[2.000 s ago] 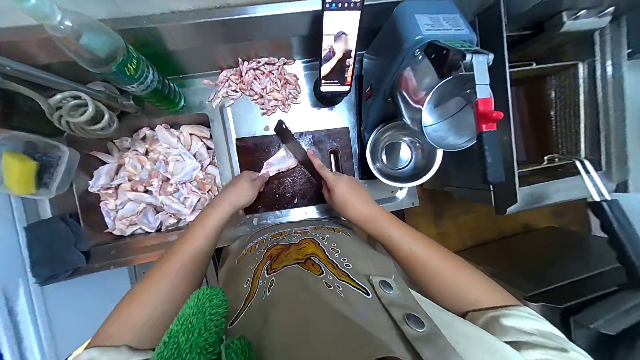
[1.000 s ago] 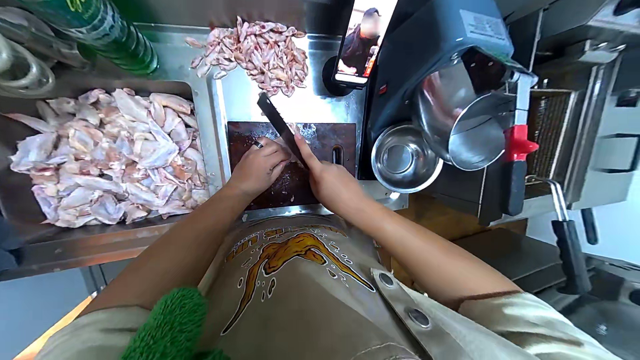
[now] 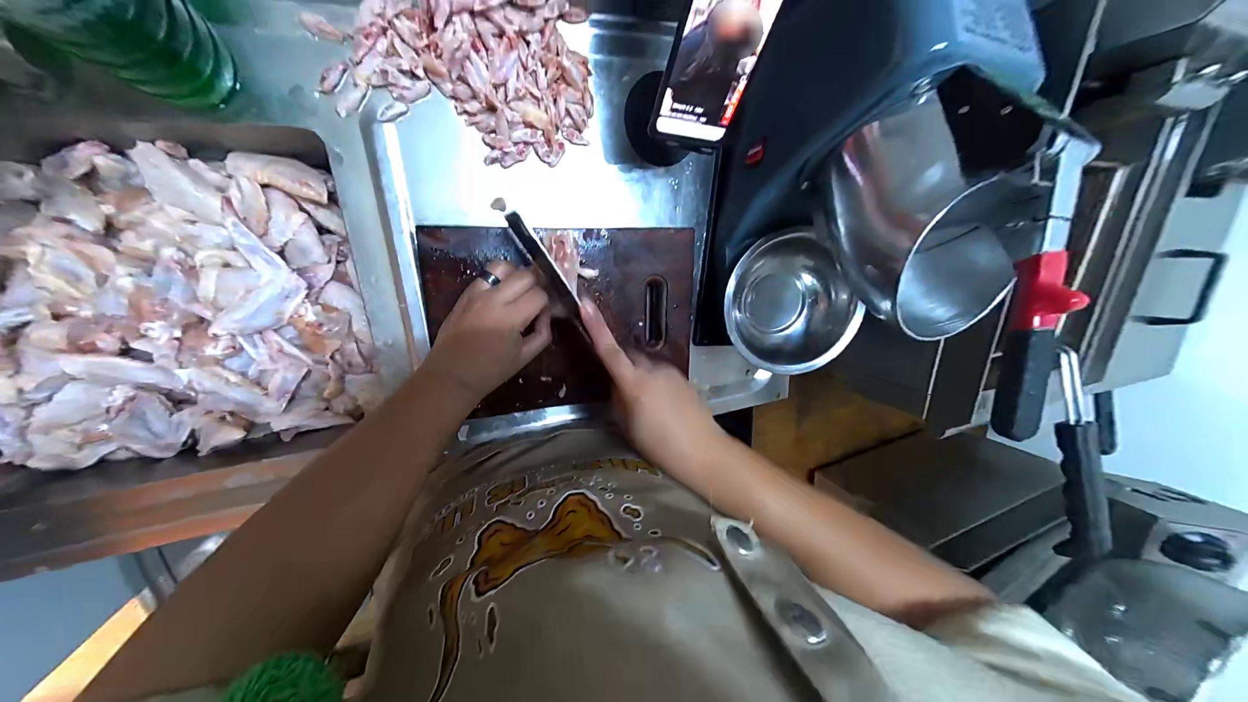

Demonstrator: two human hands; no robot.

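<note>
A dark brown cutting board [image 3: 614, 283] lies in a metal tray below me. My right hand [image 3: 658, 405] grips a knife with a dark blade [image 3: 541, 255], held slantwise over the board. A piece of raw chicken [image 3: 564, 255] lies against the blade's right side. Left of the blade, my left hand [image 3: 497, 322] rests over the board with curled fingers and a ring on one; whether it holds anything is hidden. Many raw chicken wings [image 3: 175, 302] fill the sink at left. Small cut chicken pieces [image 3: 478, 73] are heaped at the tray's far end.
A phone [image 3: 704, 73] showing a video stands beyond the board. Right of the board are a steel bowl [image 3: 792, 300], a steel pitcher [image 3: 951, 258] and a red-and-black handle [image 3: 1043, 302]. A green bottle [image 3: 146, 49] is at the upper left; fryer equipment stands far right.
The chicken piece held in my left hand two seconds ago is no longer seen there. A chicken piece now shows right of the blade. The view has moved closer.
</note>
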